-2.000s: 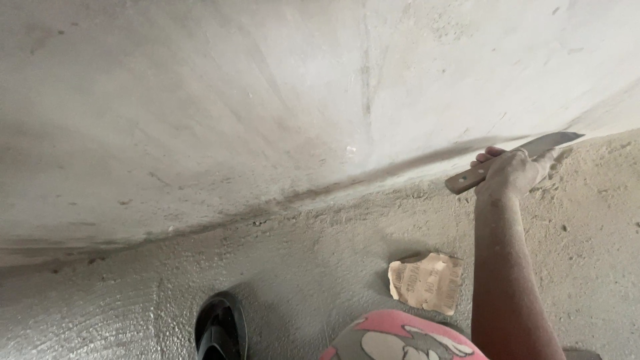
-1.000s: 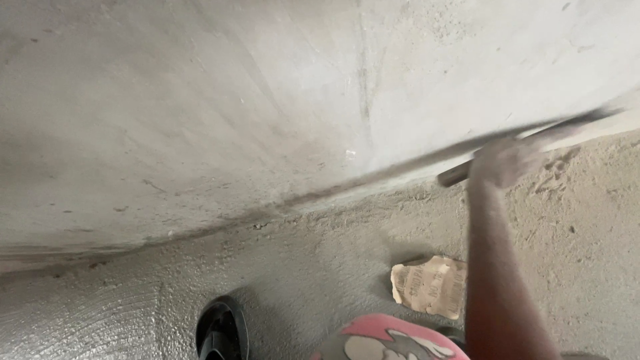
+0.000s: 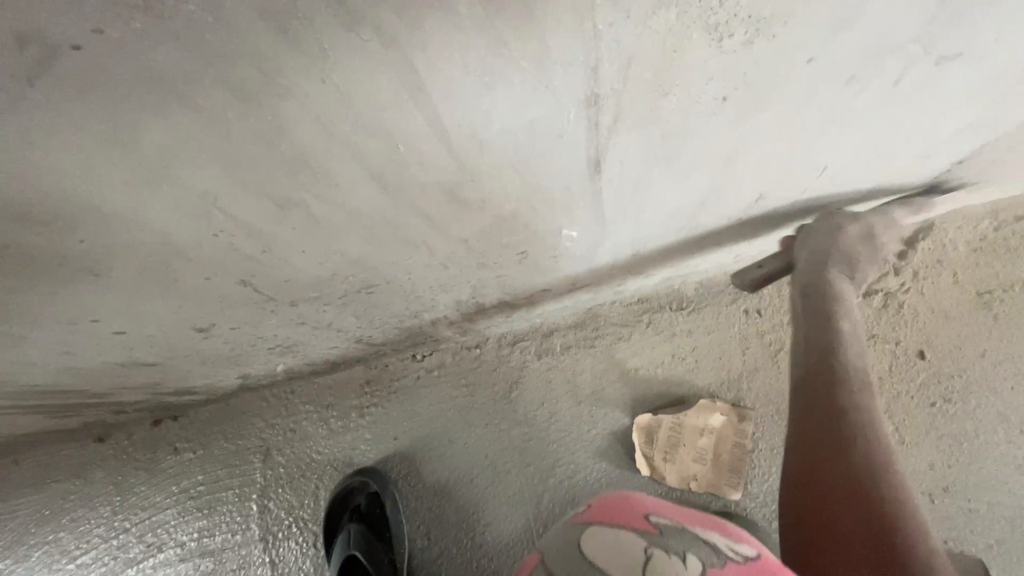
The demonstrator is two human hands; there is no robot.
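My right hand (image 3: 848, 244) is closed around a knife (image 3: 764, 270) with a wooden handle, at the right where the wall meets the floor. The handle's end sticks out to the left of my fist. The dark blade points right along the wall's base and is blurred, partly hidden by my hand. A torn piece of brown paper (image 3: 700, 448) bearing writing lies on the floor, left of my forearm. My left hand is out of view.
The pale plastered wall (image 3: 480, 160) fills the upper part. Below it is a rough concrete floor (image 3: 520, 416), wet and shiny at lower left. A black sandal (image 3: 364, 520) stands at the bottom, beside pink and grey printed clothing (image 3: 640, 540).
The knife has moved in my right hand at the wall's base; its blade lay over the wall-floor edge two seconds ago. The hand stays closed on it.
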